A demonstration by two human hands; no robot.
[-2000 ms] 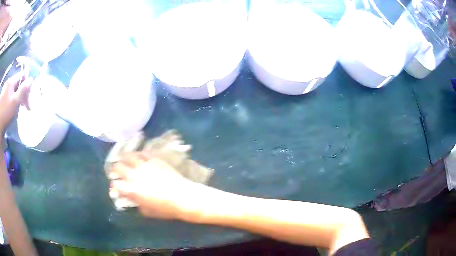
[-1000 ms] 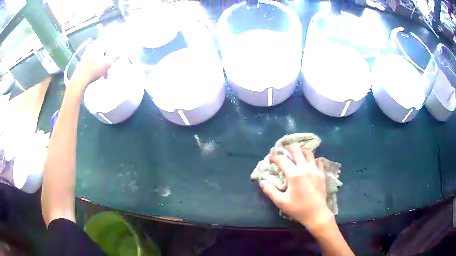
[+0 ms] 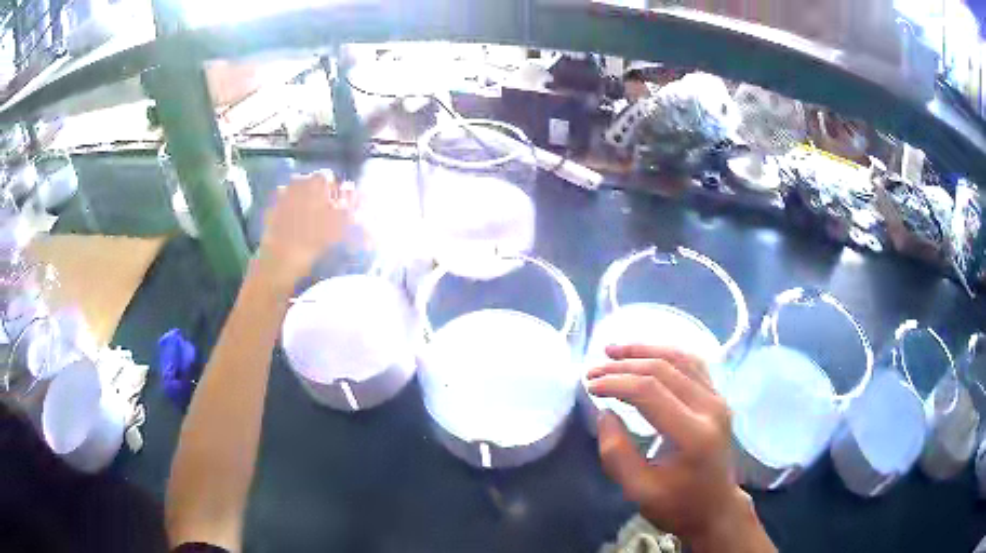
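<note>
Clear water tanks with white bases stand in a curved row on the dark green bench; one (image 3: 503, 378) is near the centre. My left hand (image 3: 314, 221) is at the upper left, over the bright, glaring top of a tank (image 3: 348, 335); its fingertips are lost in glare, so its grip cannot be told. My right hand (image 3: 676, 432) is raised with its fingers apart, in front of another tank (image 3: 660, 319), and holds nothing. The towel (image 3: 640, 537) lies bunched on the bench below my right hand, cut off by the bottom edge.
A green post (image 3: 200, 162) and overhead shelf frame cross the view. Another tank (image 3: 476, 211) stands behind the row. A power strip (image 3: 568, 170) and cluttered parts (image 3: 854, 200) are at the back. A blue cloth (image 3: 176, 365), off-white gloves or rag (image 3: 128, 394) and cardboard (image 3: 92, 275) are at left.
The view has tilted up, showing the shelf and bench back. My right hand has let go of the towel and risen to the tanks. My left hand remains at the left tanks.
</note>
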